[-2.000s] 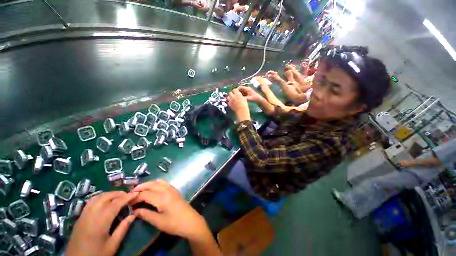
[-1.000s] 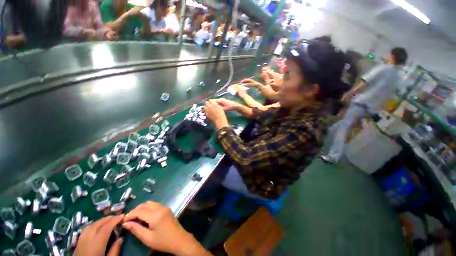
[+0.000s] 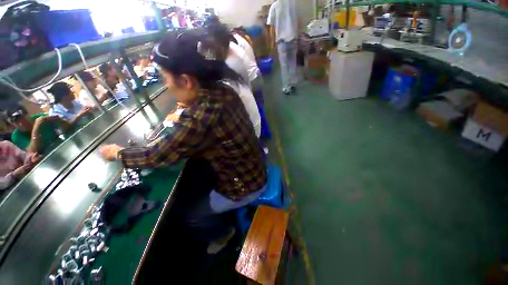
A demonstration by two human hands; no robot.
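Observation:
Neither of my hands shows in the head view. Many silver square-faced units lie loose along the green bench top at the lower left, some blurred and overlapping. A single unit sits apart on the dark conveyor belt. A smaller cluster of silver parts lies by the neighbouring worker. A black head strap lies on the bench between the units and that cluster.
A neighbouring worker in a plaid shirt sits on a blue stool, one arm over the belt. A wooden stool stands nearer. Workers sit across the belt. A person walks in the aisle; boxes and blue bins stand right.
The view has swung right toward the aisle. Both my hands and the nearest units have left the picture. The neighbouring worker's arm now reaches over the belt.

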